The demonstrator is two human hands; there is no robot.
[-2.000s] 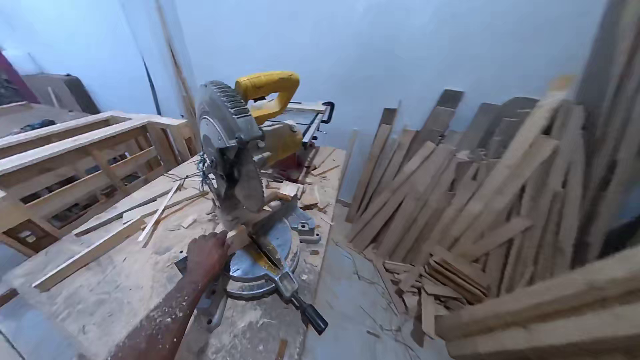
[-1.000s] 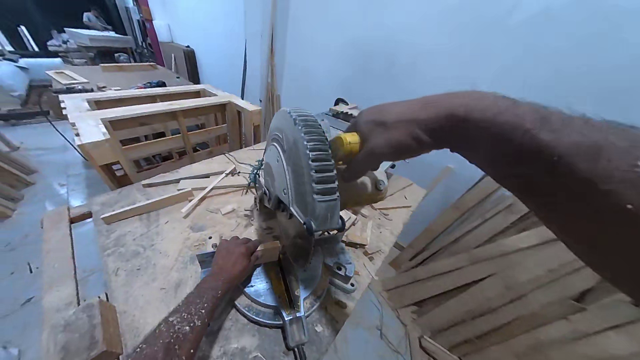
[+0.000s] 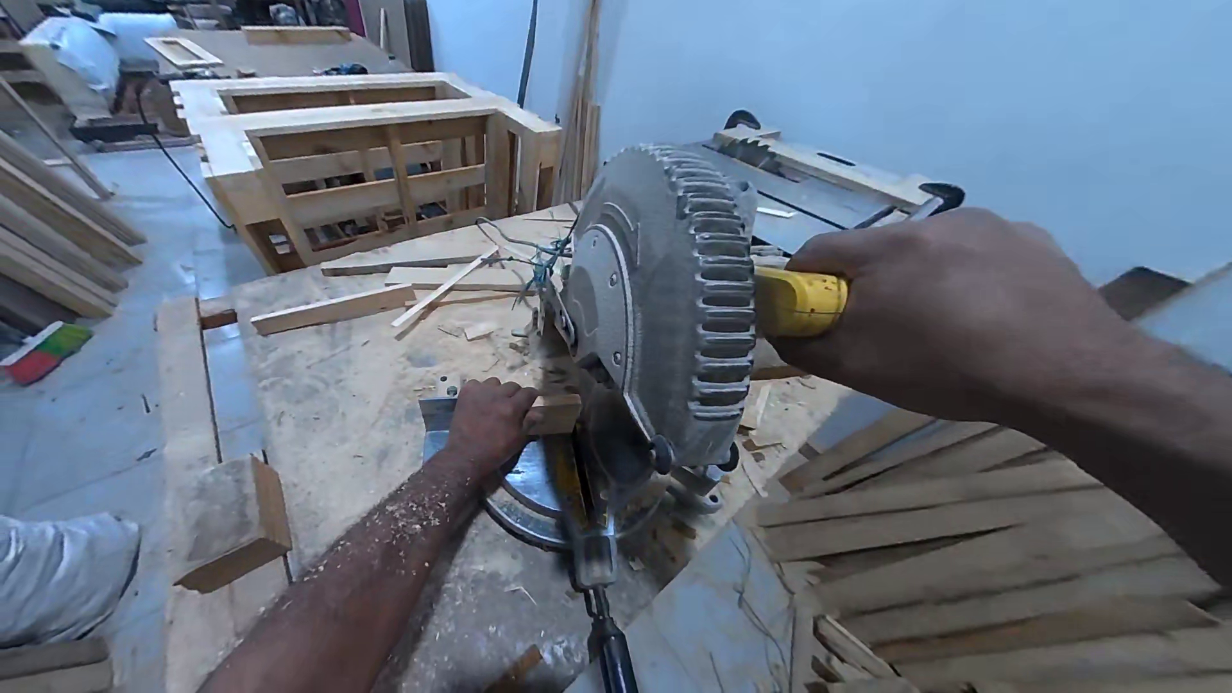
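A miter saw (image 3: pixel 664 308) with a grey ribbed blade housing stands on a dusty wooden workbench (image 3: pixel 327 404). My right hand (image 3: pixel 924 318) is closed around its yellow handle (image 3: pixel 804 300), at the right of the housing. Low at the left of the blade, my left hand (image 3: pixel 489 419) grips a short wooden block (image 3: pixel 555 415) at the saw's fence and holds it over the round metal table (image 3: pixel 529 481). The block's right end lies close beside the blade, and the housing hides whether they touch. Sawdust covers my left forearm.
Thin offcuts (image 3: pixel 337 310) lie behind the saw, near a wooden frame (image 3: pixel 366 125). Many boards (image 3: pixel 962 520) lean at the lower right. A table saw (image 3: pixel 818 178) stands by the wall. A wood block (image 3: pixel 236 525) sits at the bench's left edge, and the miter saw's black front handle (image 3: pixel 613 654) juts forward.
Two seconds ago my right hand was out of view and the yellow handle was free; one second ago the hand was on it. My left hand has stayed at the block. The view has shifted.
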